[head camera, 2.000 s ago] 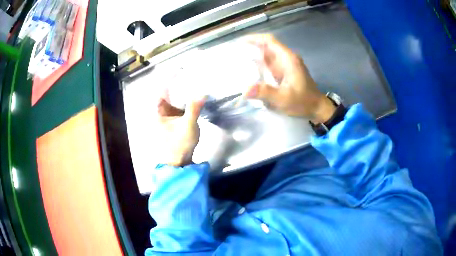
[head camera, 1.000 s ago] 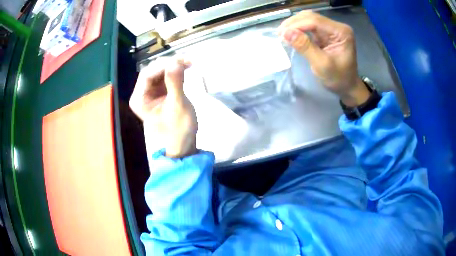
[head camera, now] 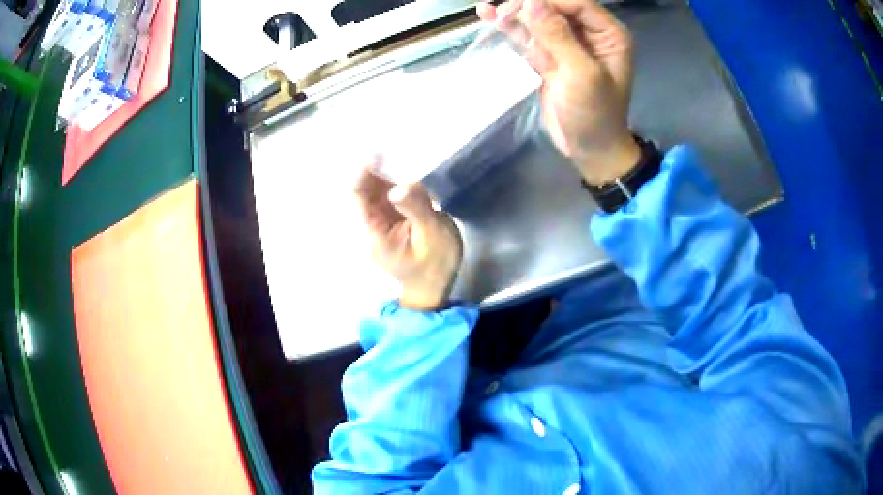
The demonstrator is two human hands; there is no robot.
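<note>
A clear film bag with a glare-white box inside or under it hangs between my hands, tilted up to the right, above the steel work plate. The glare hides the box's edges. My right hand pinches the film's upper right end near the sealing bar. My left hand is at the lower left end of the film, fingers bent; the glare hides whether they close on it.
The sealing bar runs along the plate's rear. To the left, the green conveyor belt bears an orange-red mat and a farther mat with wrapped boxes. A blue floor lies on the right.
My left hand has moved right and slightly down. My right hand has moved left and up. The film and box have turned from nearly level to steeply tilted.
</note>
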